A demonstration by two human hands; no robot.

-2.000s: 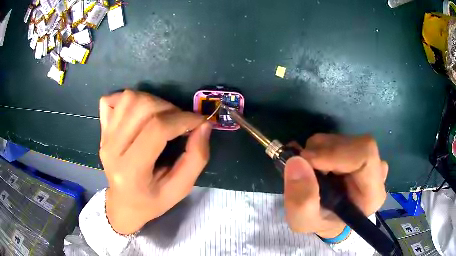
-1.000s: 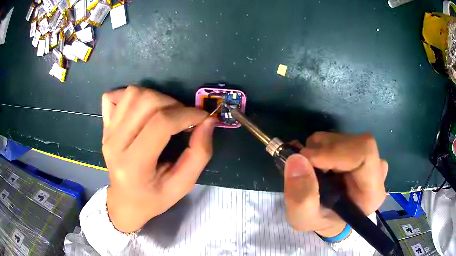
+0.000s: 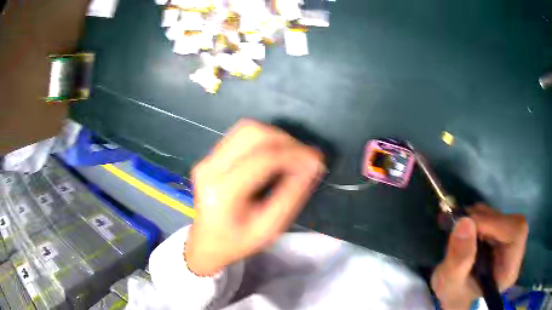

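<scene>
The pink watch housing lies open side up on the green mat, with a board and an orange-brown patch inside. My left hand is blurred, left of the housing, fingertips closed on thin solder wire. The wire's free end curves towards the housing's lower left edge; whether it touches is unclear. My right hand holds the soldering iron. Its thin tip is by the housing's upper right edge, off the board. Contact with the rim cannot be told.
A pile of white batteries lies at the upper left. A wire reel stands by brown cardboard at the far left. A small yellow piece lies right of the housing. Wrapped grey stacks and blue crate edges are below the bench.
The view has swung left, so everything appears further right. My left hand has drawn away from the housing with the wire. The iron's tip has moved off the board to the housing's edge.
</scene>
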